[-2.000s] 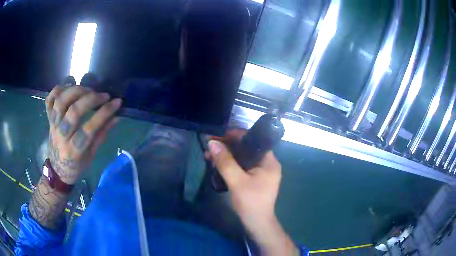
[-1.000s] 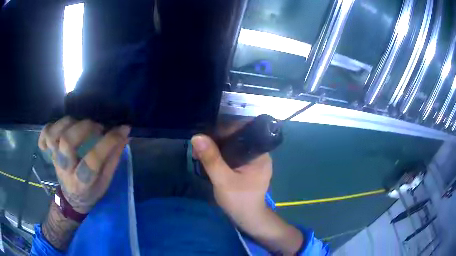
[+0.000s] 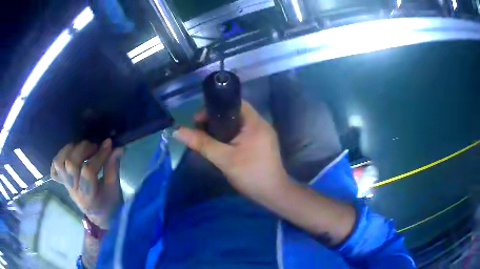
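Note:
The glossy dark panel unit (image 3: 121,89) lies at the upper left, its near corner pointing toward my right hand. My left hand (image 3: 89,171) is at the panel's near edge with bent fingers; whether it pinches something small or grips the edge cannot be told. My right hand (image 3: 247,144) is closed around the black electric screwdriver (image 3: 223,105), just right of the panel corner. The screwdriver's collar end faces away from me, with a thin dark line running from it over the rail. My right thumb points toward the panel corner.
The silver conveyor side rail (image 3: 337,42) curves across the top, with conveyor rollers (image 3: 173,31) behind it. A pale box-like object (image 3: 58,231) is at the lower left. Dark green floor with yellow lines (image 3: 421,171) is at the right. A small blurred white and red object (image 3: 363,178) is near my right sleeve.
The view has turned, so the panel now sits tilted at the upper left. The screwdriver has gone from slanted to nearly upright in view, still in my right hand. My left hand stays at the panel edge.

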